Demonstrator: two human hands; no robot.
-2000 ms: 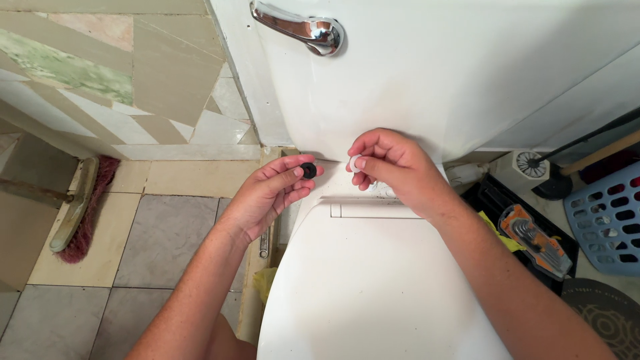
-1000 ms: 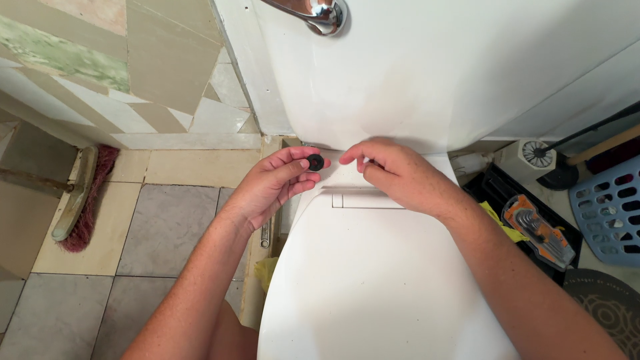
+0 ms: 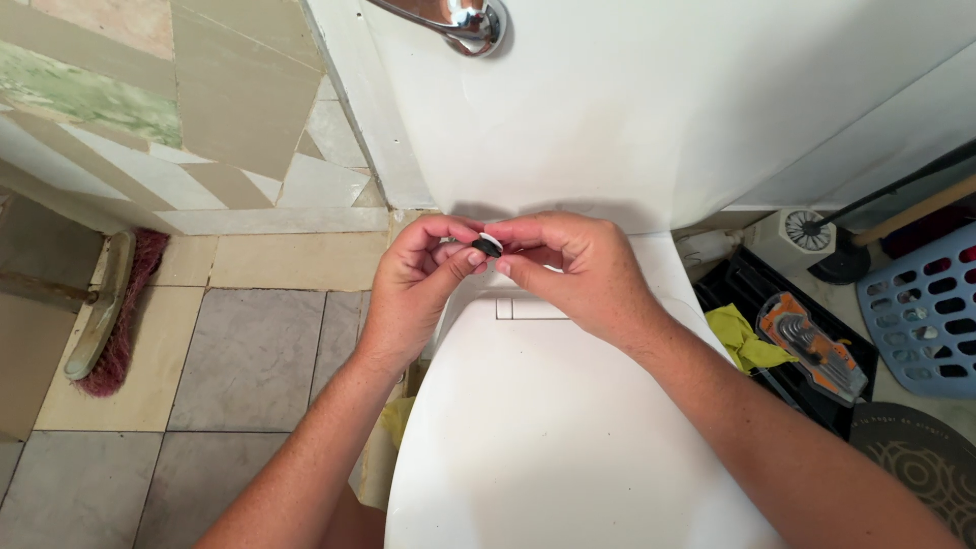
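Note:
Between the fingertips of both hands is a small round black piece (image 3: 486, 247) with a white disc (image 3: 490, 242) against its upper side. My left hand (image 3: 427, 274) pinches the black piece between thumb and fingers. My right hand (image 3: 583, 271) grips the white disc's right edge, its fingertips meeting those of the left. Both hands are above the rear of the closed white toilet lid (image 3: 579, 427), near its hinge (image 3: 534, 309). Behind them rises the white toilet tank (image 3: 579, 114) with a chrome lever (image 3: 469, 27) at the top. The fingers hide part of both small pieces.
A broom (image 3: 114, 313) lies on the tiled floor at left. To the right are a black tray (image 3: 762, 282) holding a hex key set (image 3: 812, 347) and a yellow cloth (image 3: 743, 335), a toilet brush holder (image 3: 789, 236), a blue basket (image 3: 926, 305) and a dark round mat (image 3: 915, 450).
My hands were apart, the black piece in the left one. My right hand has moved left to meet it, and the white disc now sits against the black piece.

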